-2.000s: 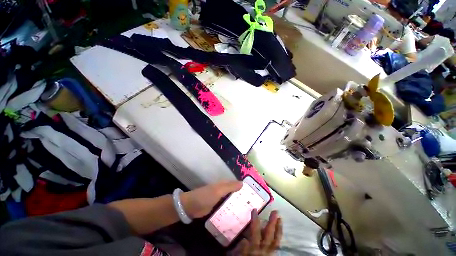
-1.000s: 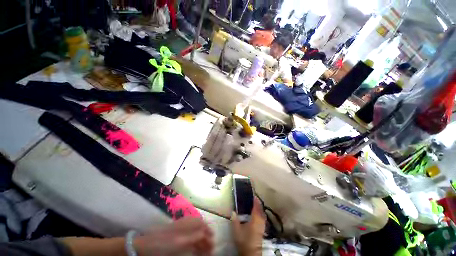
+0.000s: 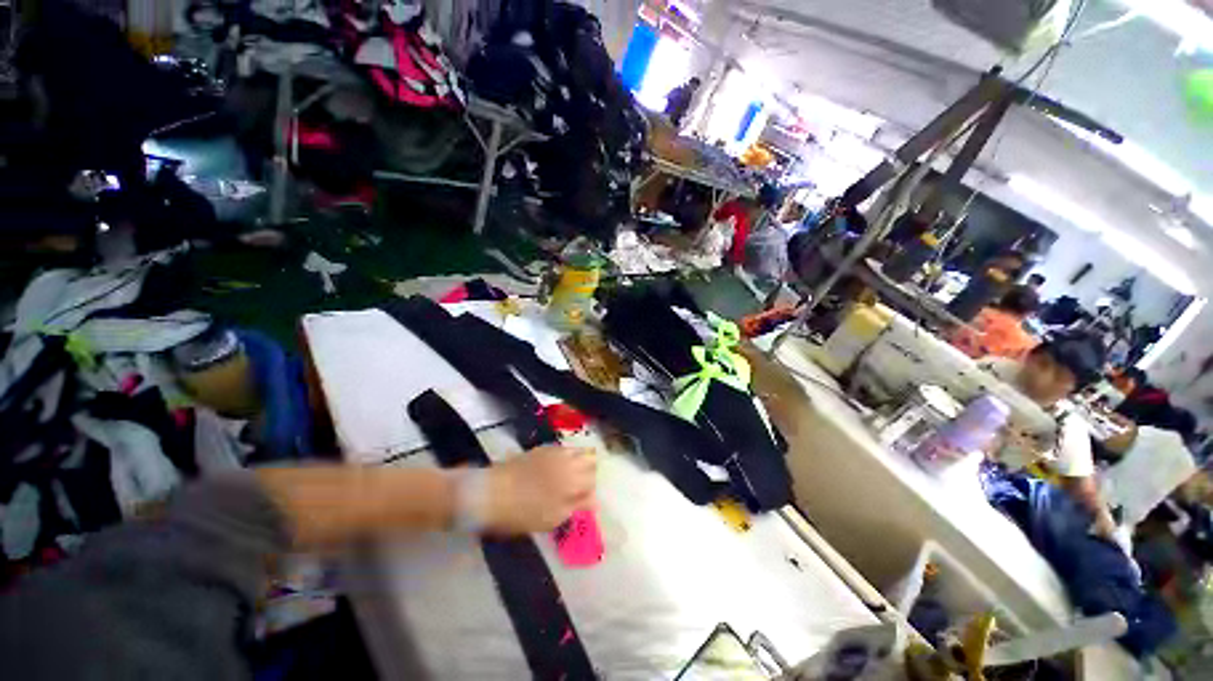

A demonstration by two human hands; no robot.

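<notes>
My left hand (image 3: 539,490), blurred, reaches in from the left over the black-and-pink printed strip (image 3: 579,539). The strip's bright pink end shows just below the fingers. The fingers look curled, but whether they grip the strip cannot be told. A second black strip (image 3: 526,599) lies beside it, passes under my wrist and runs out at the bottom edge. A small red item (image 3: 565,418) lies just above my hand. My right hand and the phone are not in view.
A dark bundle (image 3: 752,446) with a neon green tie (image 3: 716,370) lies at the table's far side, near a yellow-green bottle (image 3: 573,290). Cut pieces (image 3: 127,452) are heaped left. The machine head (image 3: 865,655) is cut off bottom right. A person (image 3: 1064,366) sits beyond.
The view has swung left and up. My left hand has moved from the phone to the pink-ended strip. My right hand, holding the phone a second ago, has left the picture.
</notes>
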